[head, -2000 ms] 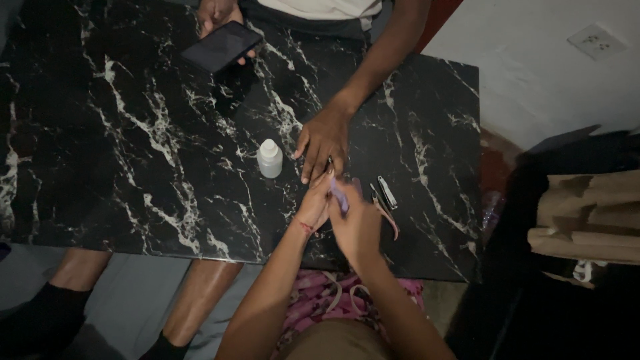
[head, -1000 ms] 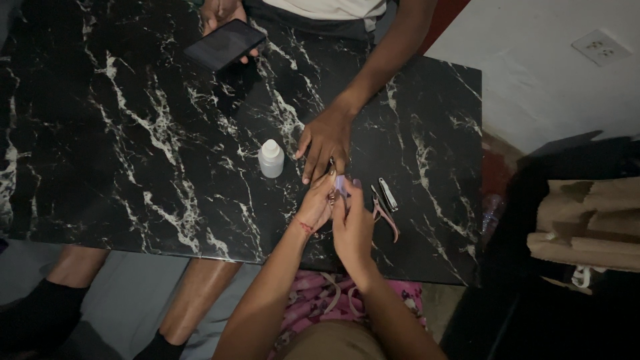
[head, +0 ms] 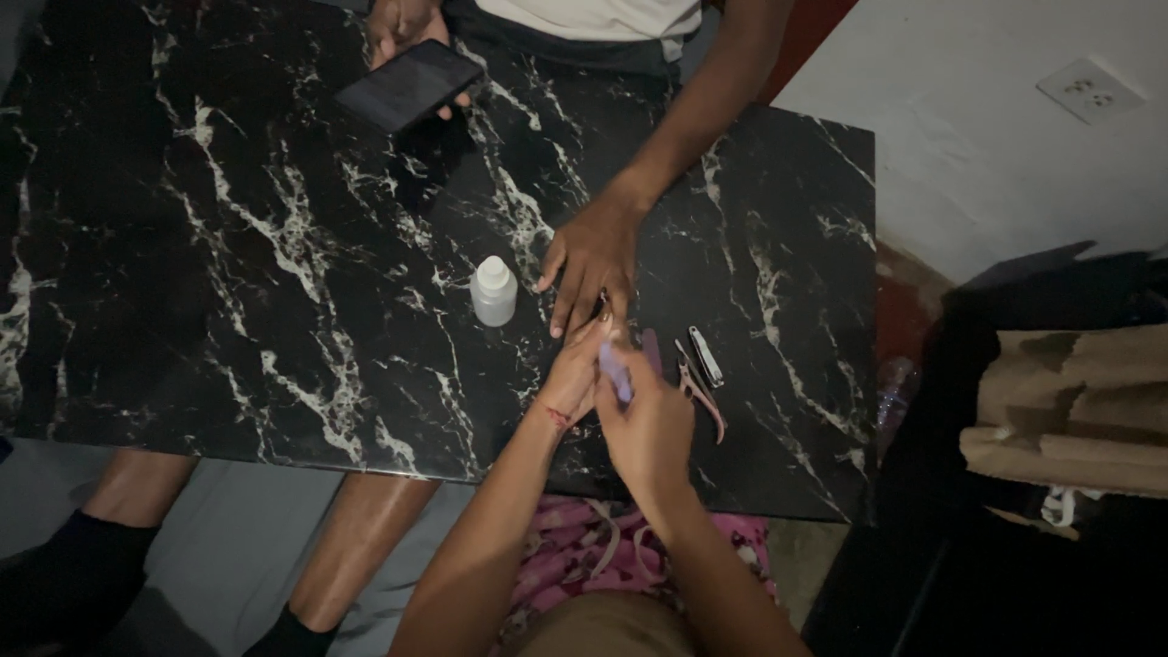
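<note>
My left hand [head: 573, 376], with a red string at its wrist, holds a finger of the other person's hand [head: 595, 260], which lies palm down on the black marbled table [head: 383, 319]. In my right hand [head: 650, 422] is a small purple block [head: 615, 372], probably a nail buffer, close to that finger's tip. A purple nail file [head: 651, 350] lies partly behind my right hand. Beside it are pink-handled cuticle nippers [head: 703, 401] and a metal nail clipper [head: 705, 356]. A white-capped plastic bottle [head: 495, 292] stands upright to the left of the hands.
Across the table, the other person's second hand [head: 397, 32] holds a dark smartphone [head: 411, 87]. Bare legs with black socks [head: 87, 566] show at the lower left. Brown fabric or paper [head: 1077, 411] lies on something dark at the right. A wall outlet [head: 1090, 91] is at the upper right.
The purple block and my right hand have shifted slightly at the other person's fingertip. The bottle, the nippers and the clipper have stayed in place.
</note>
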